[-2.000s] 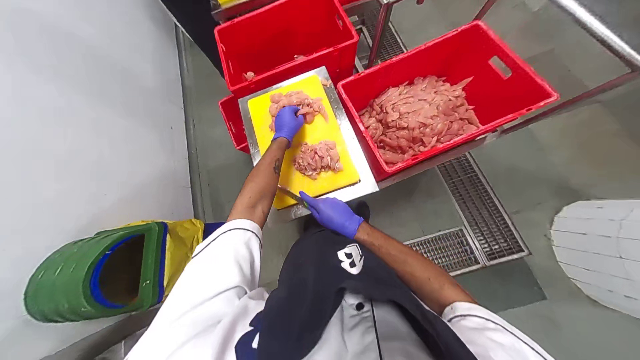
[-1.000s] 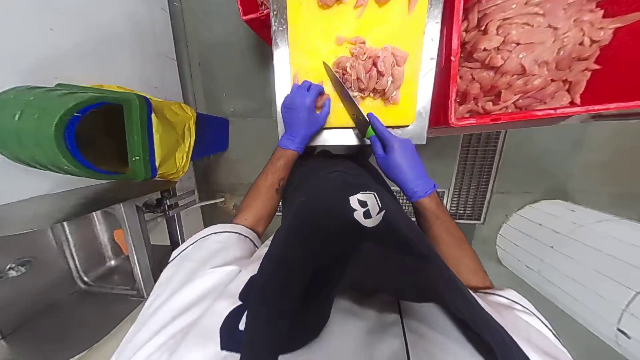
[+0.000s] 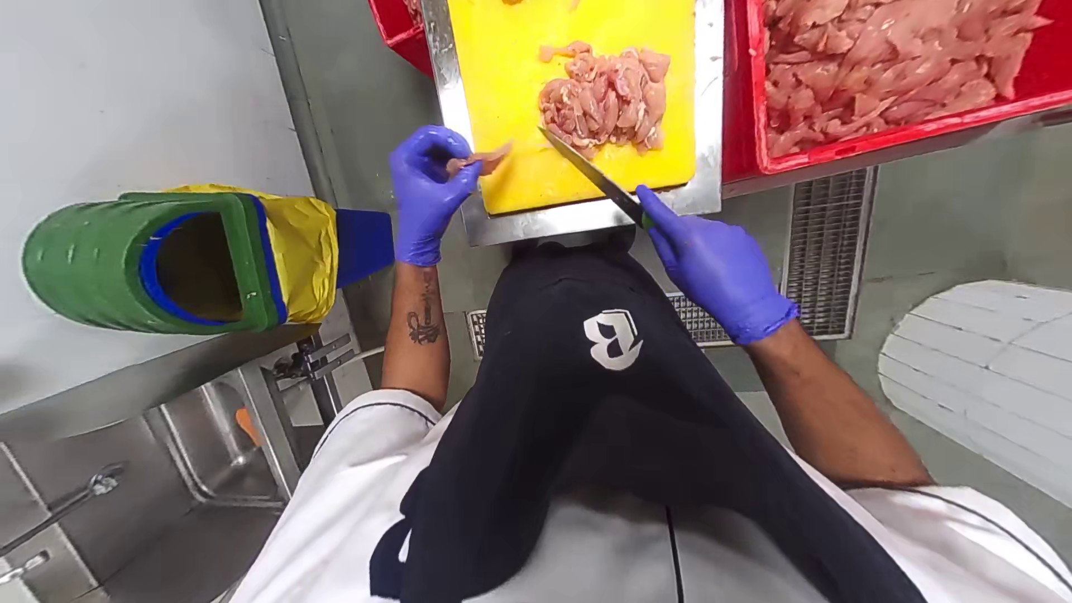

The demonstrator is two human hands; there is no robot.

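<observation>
Between the thumb and fingers of my left hand (image 3: 431, 188), in a blue glove, is a strip of raw meat (image 3: 490, 159) at the left edge of the yellow cutting board (image 3: 519, 188). My right hand (image 3: 720, 268), gloved too, grips a kitchen knife (image 3: 595, 176) whose blade points up and left across the board. The knife tip lies near the lower left side of a pile of raw meat pieces (image 3: 607, 96). A metal surface (image 3: 708, 109) shows around the board. More meat at the board's top is cut off by the frame.
A red crate (image 3: 879, 138) of raw meat stands right of the board; part of another red crate (image 3: 398, 33) shows at upper left. Green bins (image 3: 109, 264) with a yellow bag (image 3: 306, 260) are at left, above a steel sink (image 3: 218, 444). Floor drains (image 3: 829, 251) lie at right.
My left hand was among the meat at the board's far end two seconds ago. From one second ago it has moved left, the meat strip now plainly visible. The view has tilted down since the first frame.
</observation>
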